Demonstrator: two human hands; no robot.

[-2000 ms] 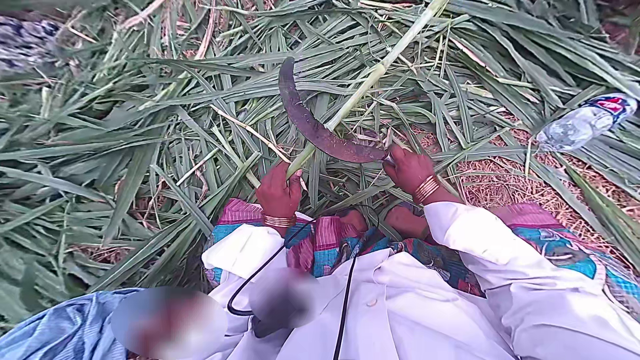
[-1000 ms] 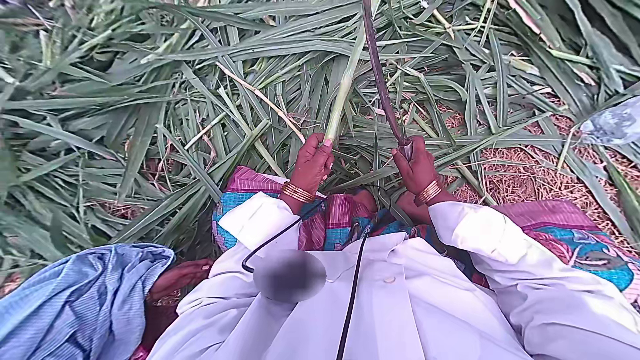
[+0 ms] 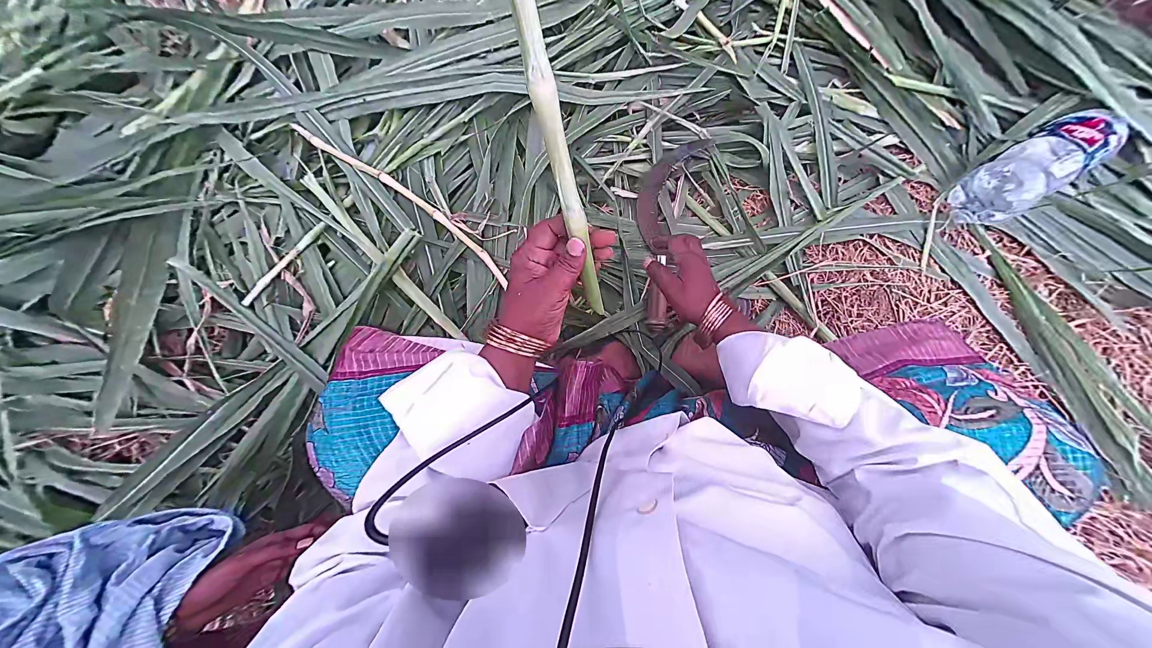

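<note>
A thick pale green plant stalk (image 3: 551, 108) rises from my left hand (image 3: 545, 279), whose fingers and thumb close around it near its lower end. Just to the right, my right hand (image 3: 688, 279) grips a sickle (image 3: 650, 202) by its handle; the dark curved blade points away from me and bends right at its tip. The blade and the stalk are apart. Long cut green leaves (image 3: 432, 162) lie beneath both hands. Bangles circle both wrists.
A clear plastic bottle (image 3: 1017, 180) lies on the leaves at the upper right. Dry brown straw (image 3: 882, 279) covers ground at the right. Another person's foot or hand (image 3: 243, 576) and blue cloth (image 3: 117, 576) show at lower left. A black cord (image 3: 589, 531) hangs over my white shirt.
Two seconds ago the sickle blade lay across the stalk; now the two are apart. Since one second ago, the sickle has been lowered and turned, and its curve shows again.
</note>
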